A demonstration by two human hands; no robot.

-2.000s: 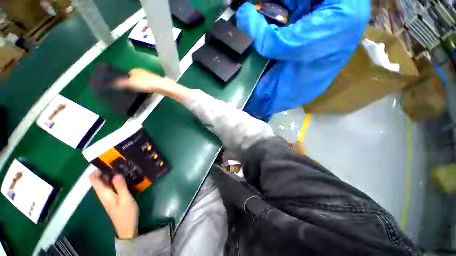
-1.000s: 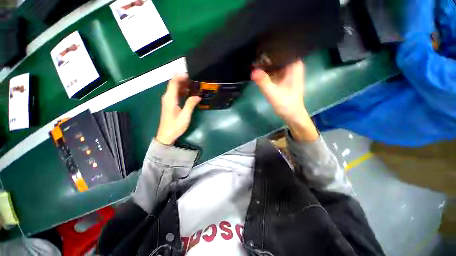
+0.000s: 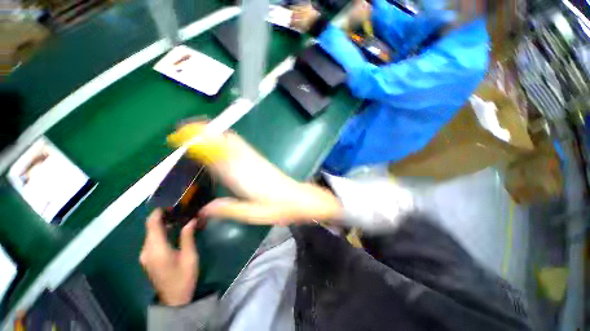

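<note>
A dark box in an orange-marked sleeve (image 3: 176,184) is tilted over the near worktop, by the pale rail. My left hand (image 3: 169,262) grips its near end between thumb and fingers. My right hand (image 3: 249,178) is blurred and spans the box, with its thumb at the near side and yellow-covered fingers over the far end. The hands and blur hide how far the sleeve covers the box. A stack of dark flat sleeves (image 3: 71,307) lies at the lower left, cut off by the frame edge.
White-topped sleeved boxes (image 3: 194,70) stand on the green belt beyond the pale rail (image 3: 97,226). A metal upright (image 3: 252,52) rises by the rail. Black boxes (image 3: 304,92) lie near a person in blue (image 3: 414,84). A cardboard carton (image 3: 446,142) stands at the right.
The view has swung right, bringing the upright and the blue-clad person's torso back into view. The large dark box no longer fills the upper middle. My right hand now crosses over the sleeved box.
</note>
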